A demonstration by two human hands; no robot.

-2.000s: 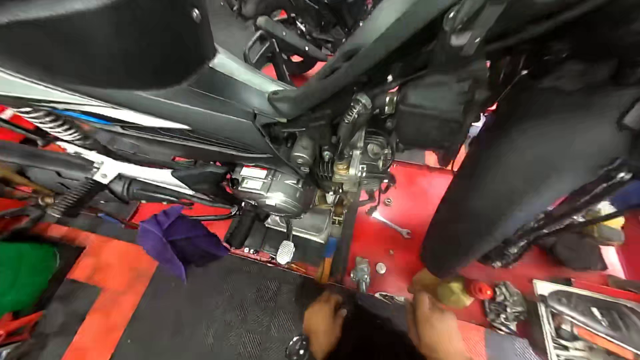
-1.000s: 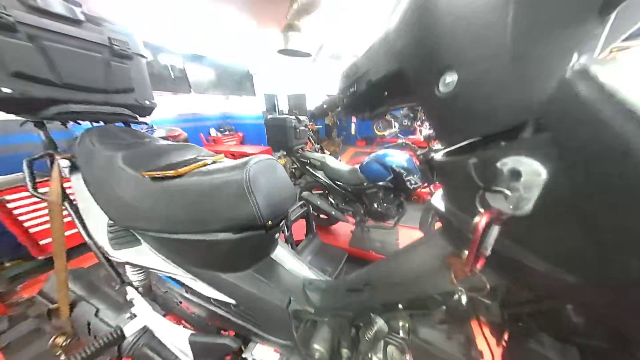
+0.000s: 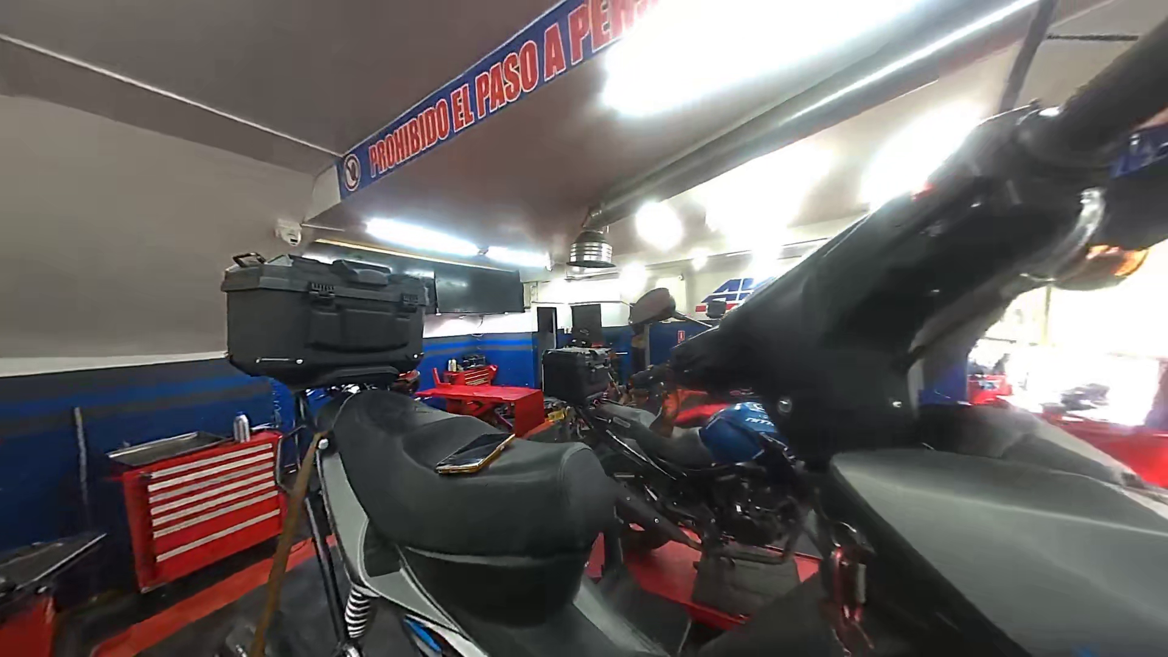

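Observation:
Neither my left hand nor my right hand shows in the head view now. Close in front stands a motorcycle with a black padded seat (image 3: 456, 493), on which a smartphone (image 3: 476, 453) lies flat. Behind the seat a black top case (image 3: 324, 319) is mounted. The black front bodywork (image 3: 821, 338) rises on the right, with an orange turn signal (image 3: 1100, 262) near the handlebar. A brown strap or stick (image 3: 287, 547) leans at the rear of the seat.
A red tool cabinet (image 3: 214, 506) with several drawers stands at the left. Beyond the seat is another motorcycle with a blue tank (image 3: 737, 432) and a black case (image 3: 577, 374). A red workbench (image 3: 488, 397) stands farther back. A metal extraction hood (image 3: 590, 249) hangs overhead.
The view has swung up from the engine and floor to the seat and ceiling. Both hands, seen low near the engine two seconds ago, are out of view.

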